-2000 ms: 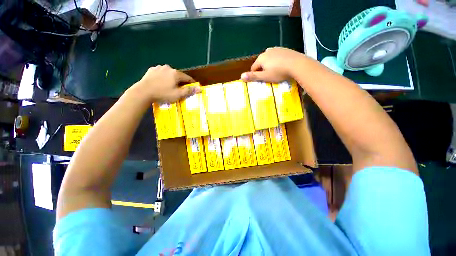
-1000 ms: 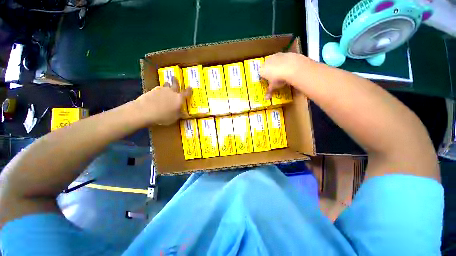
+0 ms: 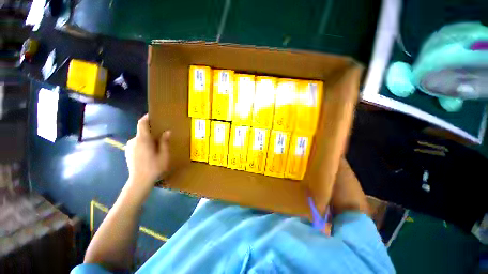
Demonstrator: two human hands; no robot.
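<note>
A large brown cardboard carton (image 3: 176,179), open at the top, is held in front of my body and slightly tilted. Two rows of yellow inner boxes (image 3: 239,147) stand in it with their white labels up. My left hand (image 3: 147,152) grips the carton's left wall near the front corner, thumb over the edge. My right hand is mostly hidden behind the carton's right wall; only the forearm shows clearly. A small purple-blue thing (image 3: 317,217) shows at the carton's front right corner; I cannot tell what it is.
A mint green fan (image 3: 449,64) stands on the green-topped table at the right, blurred. Another yellow box (image 3: 86,77) lies on the black belt at the left, near a roll of tape (image 3: 29,49). Stacked brown cardboard (image 3: 37,235) is at the lower left.
The upper row of yellow boxes now sits down in the carton. My hands have left the boxes for the carton's sides. The carton has turned and the view has shifted.
</note>
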